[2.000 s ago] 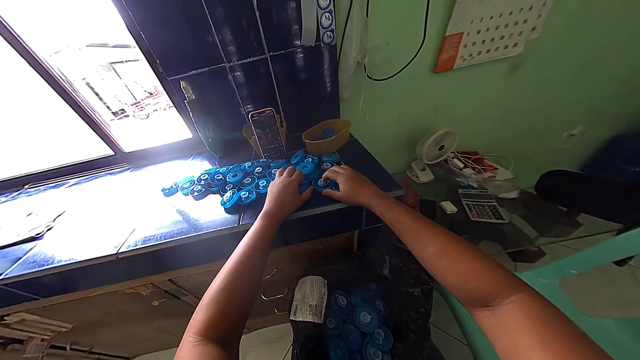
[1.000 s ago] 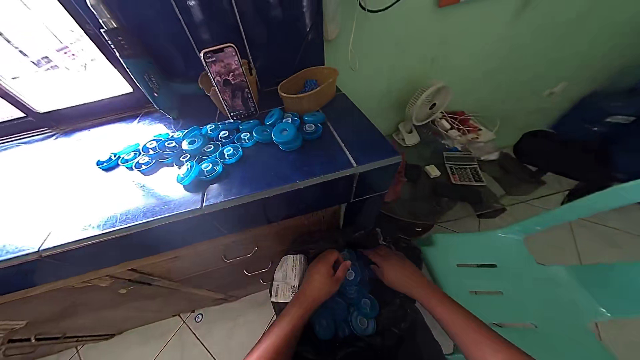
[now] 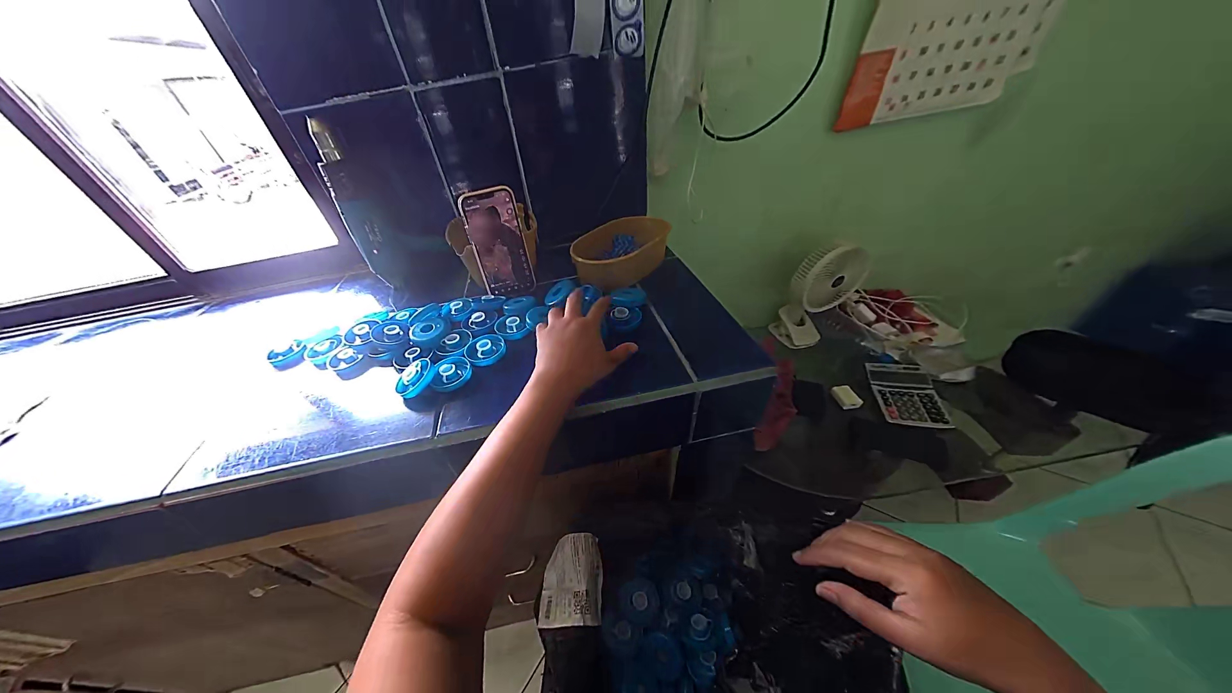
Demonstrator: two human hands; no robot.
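Note:
Many round blue plastic caps (image 3: 452,342) lie in a loose heap on the blue tiled counter (image 3: 616,385). My left hand (image 3: 575,346) reaches over the right end of the heap, fingers spread on or just above several caps; whether it touches them I cannot tell. Below the counter a black plastic bag (image 3: 760,616) holds more blue caps (image 3: 664,616). My right hand (image 3: 890,582) is at the bag's right side, fingers apart, holding nothing visible.
A phone (image 3: 498,241) leans upright behind the caps, beside a yellowish oval basket (image 3: 621,252) with small blue pieces. To the right are a small white fan (image 3: 828,279), a calculator (image 3: 908,395) and a green plastic chair (image 3: 1049,510). A labelled packet (image 3: 573,582) lies by the bag.
Both hands were in the bag a second ago. My left hand has risen to the caps on the counter, while my right hand has come out to the bag's right side.

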